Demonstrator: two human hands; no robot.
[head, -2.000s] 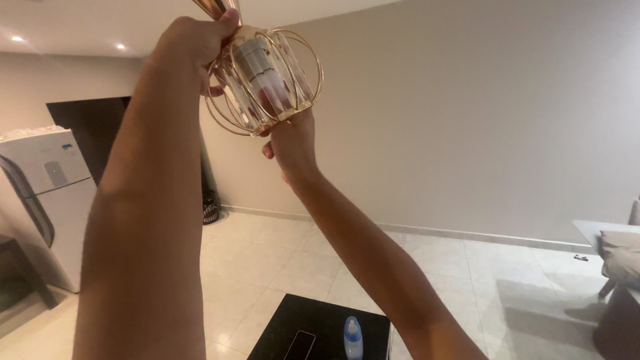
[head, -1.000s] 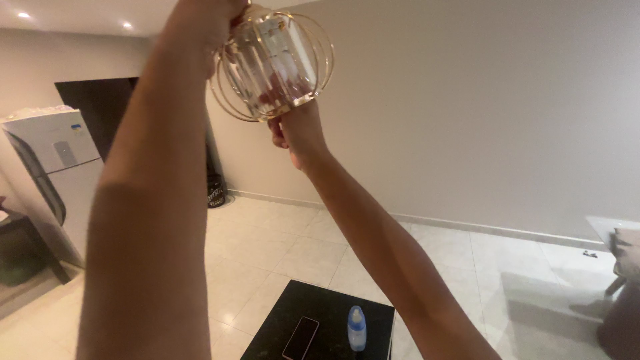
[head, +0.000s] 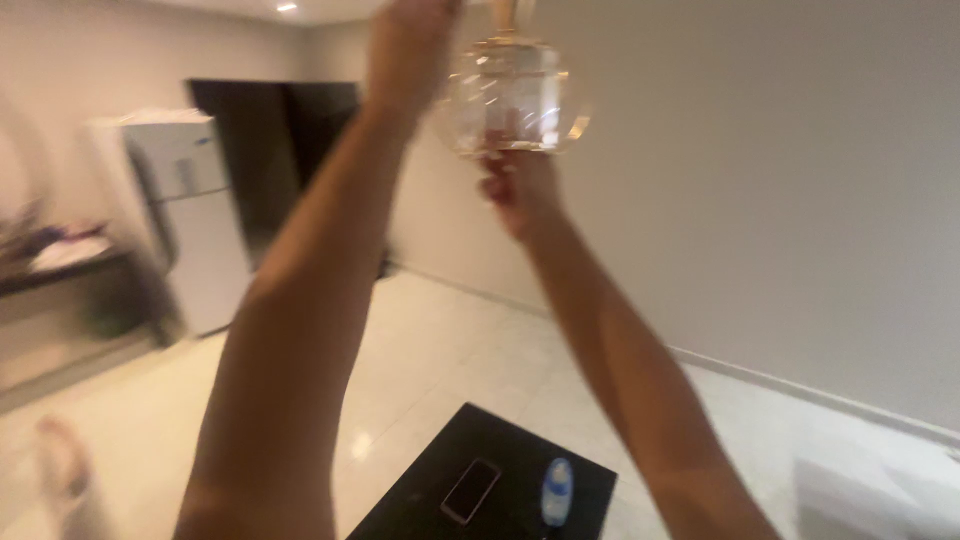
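A pendant lamp shade of clear glass or crystal strips in a gold wire frame [head: 517, 94] hangs at the top centre, blurred. My right hand [head: 521, 180] is raised under it, with fingers reaching up at its lower opening; what they grip inside cannot be made out. My left hand [head: 416, 45] is up beside the lamp's gold stem, partly cut off by the top edge, and its fingers are too blurred to read.
Below, a black tabletop [head: 517, 450] bears a phone [head: 471, 491] and a blue and clear bottle [head: 557, 491]. A white fridge [head: 199, 217] and a shelf unit with things on it [head: 75, 262] stand at the left. A plain wall [head: 750, 165] fills the right.
My left hand, on the gold stem two seconds ago, now shows apart from it, to its left. My right hand remains under the shade. The view has swung left.
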